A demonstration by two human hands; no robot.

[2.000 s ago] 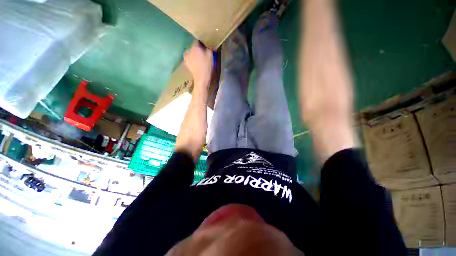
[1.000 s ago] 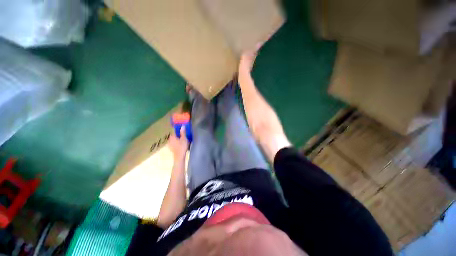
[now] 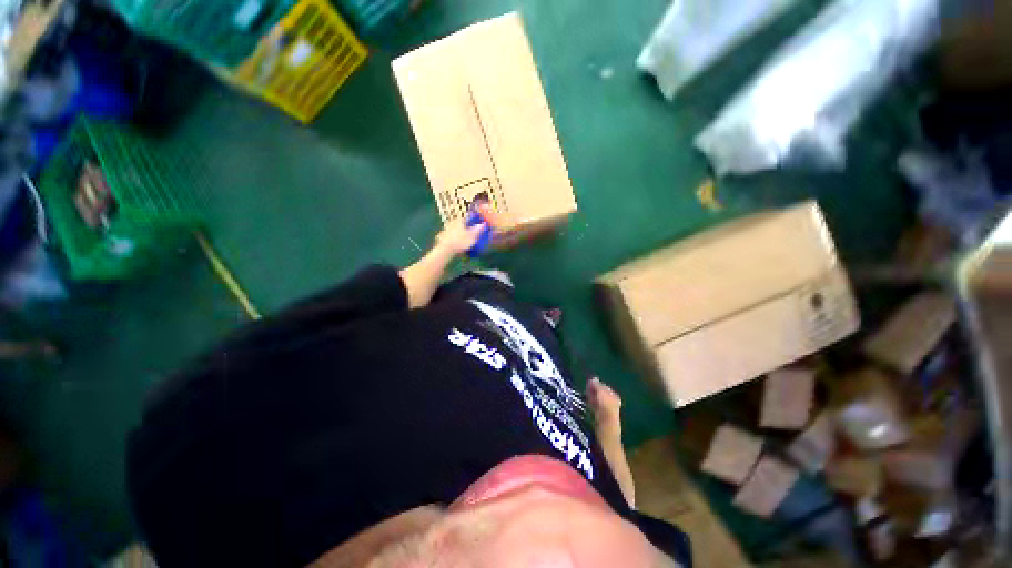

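Observation:
My left hand is shut on a tape gun, blue with an orange part. The tape gun is at the near end of a closed master carton on the floor, beside its printed fragile mark. Whether it touches the carton is unclear. A centre seam runs along the carton's top. My right hand hangs low by my body, small and blurred, near a second closed master carton. I see nothing in it, but its fingers are not clear.
Small inner boxes lie in a loose heap at the right. A yellow crate and a green crate stand at the left. White wrapped bundles lie at the upper right. Brown cardboard is below my right hand.
The view has swung round, bringing in two closed cartons and the box heap. My right hand is off the carton it touched and now hangs low. My left hand still holds the tape gun.

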